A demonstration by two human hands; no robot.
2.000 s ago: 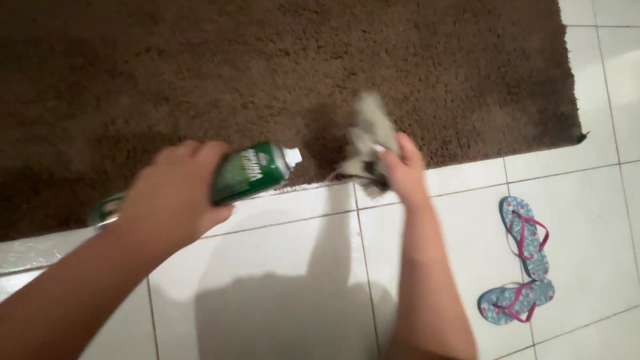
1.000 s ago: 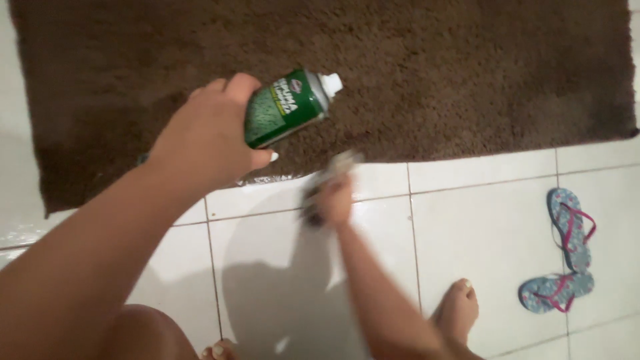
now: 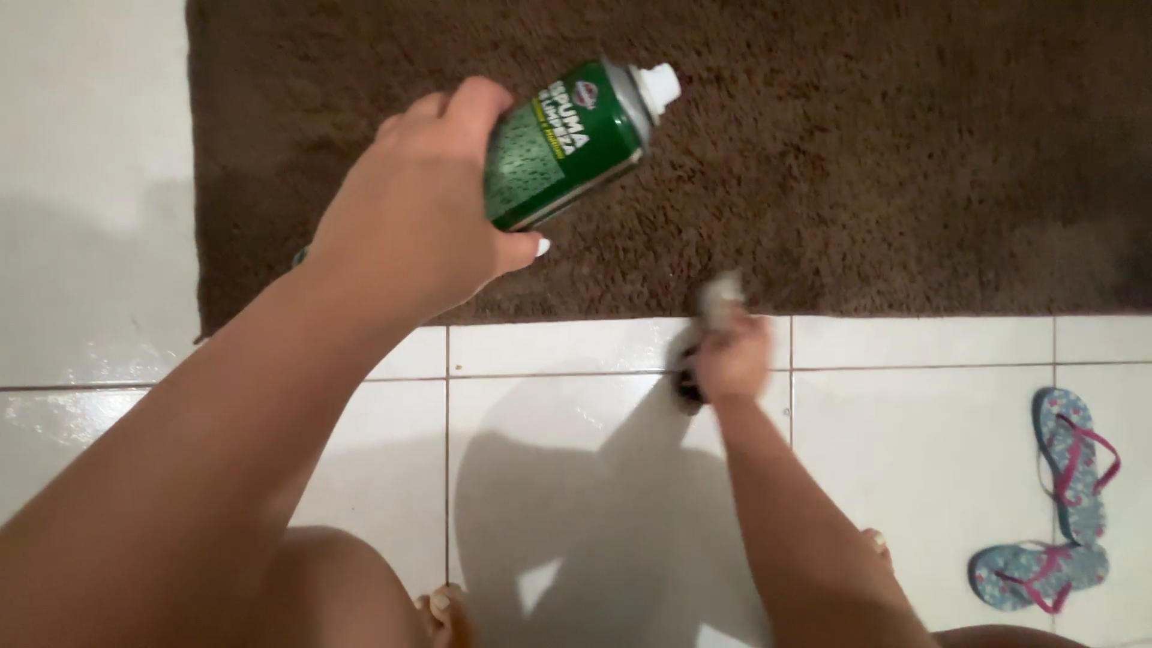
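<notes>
My left hand (image 3: 414, 198) is closed around a green aerosol can of cleaning foam (image 3: 567, 144), tilted with its white nozzle toward the upper right. The can is held over the brown shaggy rug (image 3: 855, 162). At the rug's near edge, my right hand (image 3: 733, 360) grips a whitish cloth (image 3: 720, 297), blurred by motion. A dark object (image 3: 690, 382) shows beside that hand, low over the tiles; its kind is not clear, nor whether I hold it.
White floor tiles (image 3: 558, 414) with dark joints lie along the rug's near edge. A pair of blue patterned flip-flops with pink straps (image 3: 1075, 459) rests at the right. My bare feet (image 3: 445, 612) and knee are at the bottom.
The cloth was over the rug's edge two seconds ago, then my right hand was lower, over the tiles; it is now at the edge again. My left hand keeps hold of the can. The view has shifted.
</notes>
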